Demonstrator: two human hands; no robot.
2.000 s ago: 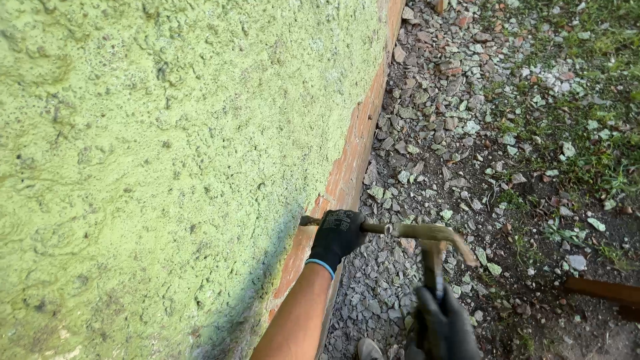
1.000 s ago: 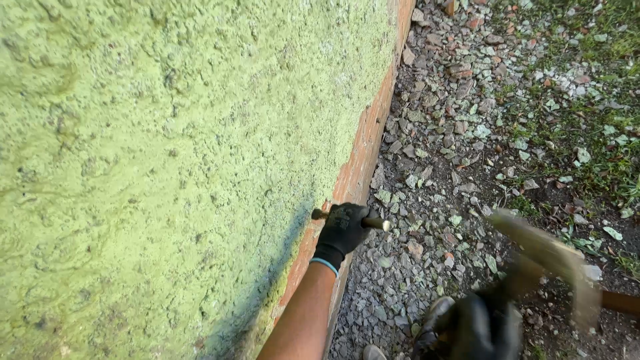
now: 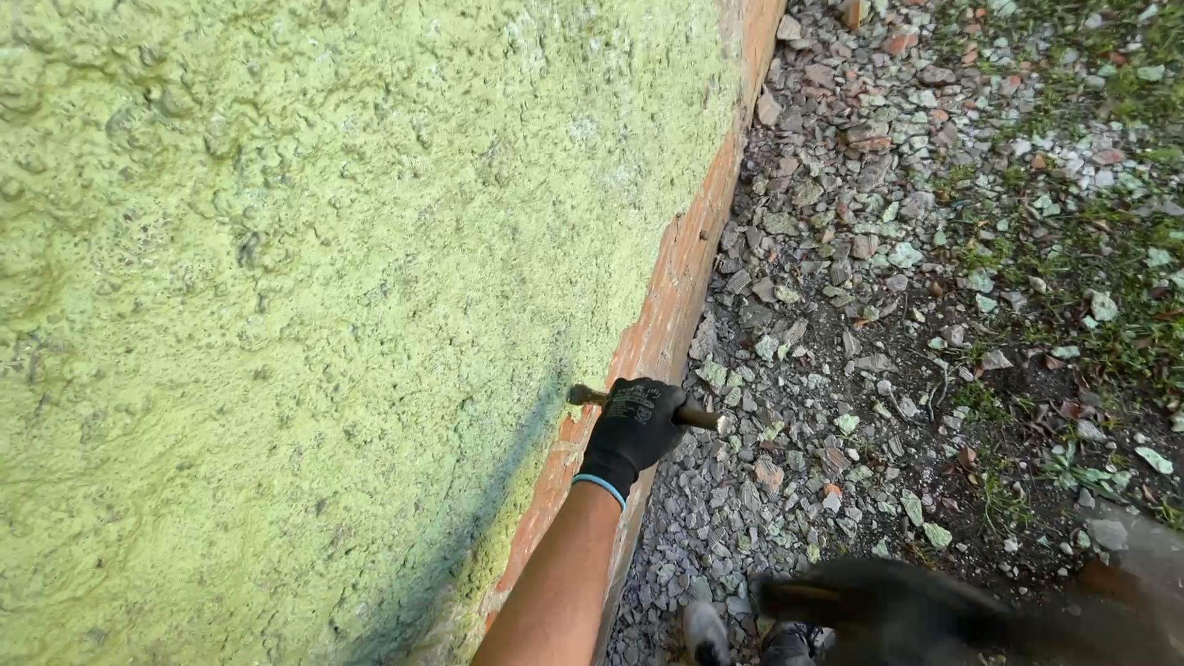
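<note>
My left hand (image 3: pixel 638 424), in a black work glove with a blue cuff edge, is closed around a metal chisel (image 3: pixel 703 419). The chisel's flat tip lies against the green rough plaster (image 3: pixel 370 277) at the edge of the exposed orange brick (image 3: pixel 680 268). Its struck end sticks out to the right of the fist. At the lower right my right hand (image 3: pixel 879 601), also black-gloved, is strongly blurred; a handle end shows at its left side. The hammer's head, seen in the earlier frames, is too blurred to make out now.
Rubble of broken plaster and brick (image 3: pixel 795 324) covers the ground along the wall's foot. Grass (image 3: pixel 1128 324) and dark soil lie farther right. The tips of shoes (image 3: pixel 706 634) show at the bottom edge, and a blurred brownish thing is at the lower right.
The right hand with the hammer has swung away from the chisel, toward the lower right. My left hand keeps its hold on the chisel at the plaster's edge.
</note>
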